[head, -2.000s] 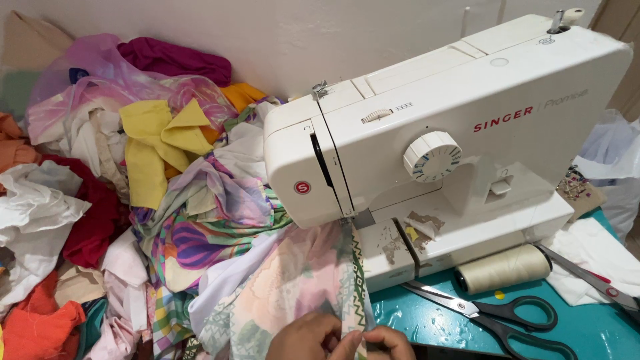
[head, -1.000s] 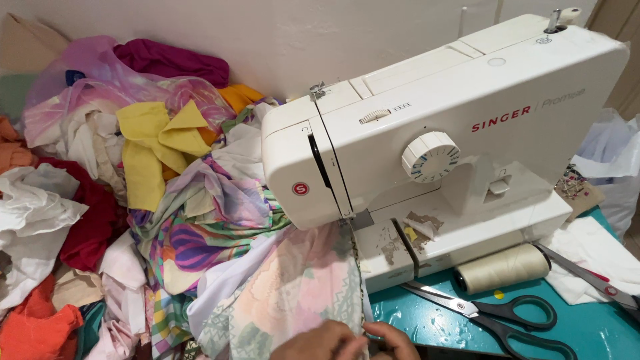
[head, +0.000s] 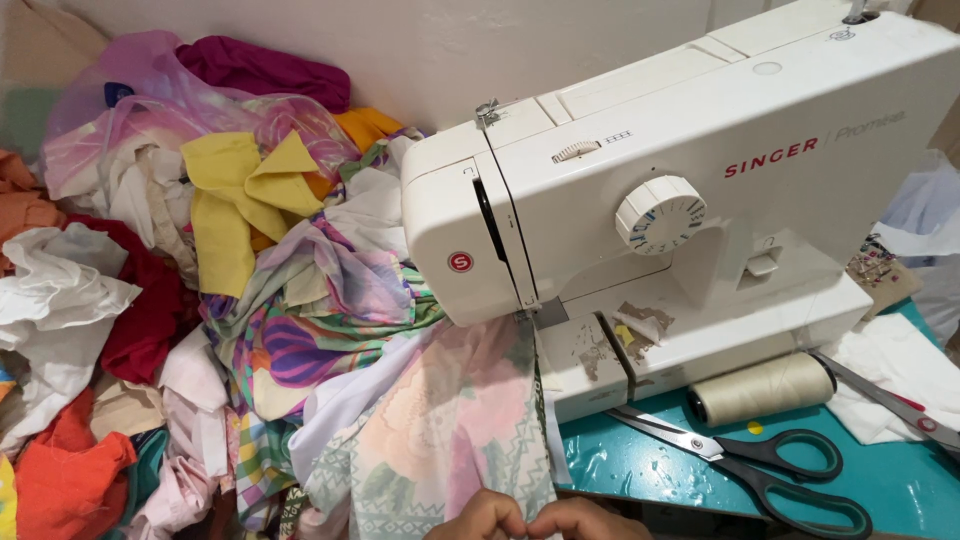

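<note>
A white Singer sewing machine [head: 570, 172] stands on a teal table. Pale floral fabric [head: 442, 412] with a zigzag-patterned border runs from beneath the machine's needle area down toward the bottom edge of the view. At that edge, my left hand [head: 480, 516] pinches the fabric near its right border. My right hand [head: 589, 519] touches the same edge with bent fingers, and the fingertips of both hands nearly meet. The lower parts of both hands are cut off by the frame. The needle and presser foot are hard to make out.
A heap of colored cloth [head: 225, 225] fills the left side. Black-handled scissors [head: 712, 450], a cream thread cone [head: 765, 388], a second pair of scissors [head: 892, 397], white cloth [head: 877, 367] and a pincushion [head: 881, 274] lie on the right, on or beside the teal table [head: 637, 450].
The fabric edge, lifted to show its patterned strip two seconds ago, now lies flatter. My hands have drawn together at that edge, lower in the view.
</note>
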